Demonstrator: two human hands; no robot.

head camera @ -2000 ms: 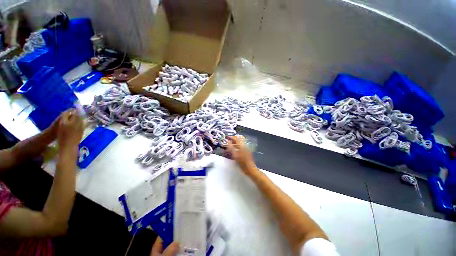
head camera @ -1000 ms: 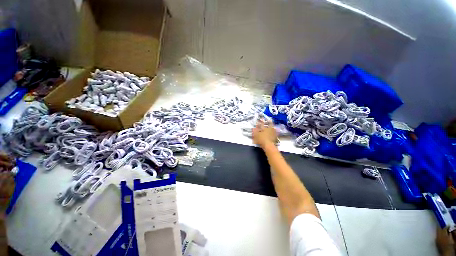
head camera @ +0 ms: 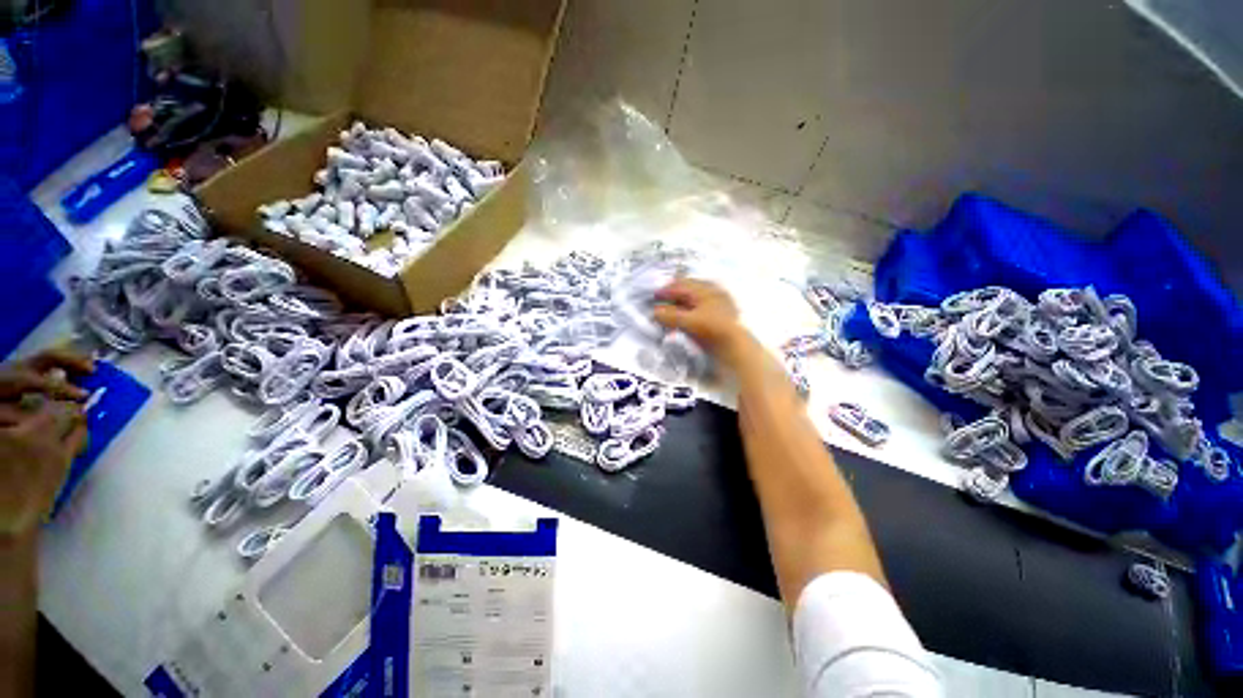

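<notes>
My right hand (head camera: 701, 314) reaches over the right part of the heap of white coiled cables (head camera: 450, 361), with blurred white coils and clear plastic at its fingers. Whether it grips any is not clear. My left hand is not in view. A flat white and blue window box (head camera: 484, 614) stands at the bottom edge, beside another with its window cut-out showing (head camera: 259, 620). What holds them is out of the picture.
A brown carton (head camera: 409, 289) of small white pieces stands behind the heap. Clear bag (head camera: 614, 164) by the wall. Right: cable heap (head camera: 1077, 368) on blue trays (head camera: 981, 246); dark strip (head camera: 941, 505). A co-worker's hands (head camera: 41, 409) hold a blue tray at left.
My right hand moved from the pile by the dark strip to the small coils farther right, then back left among them. Coils there have shifted towards the main heap. My left hand has left view.
</notes>
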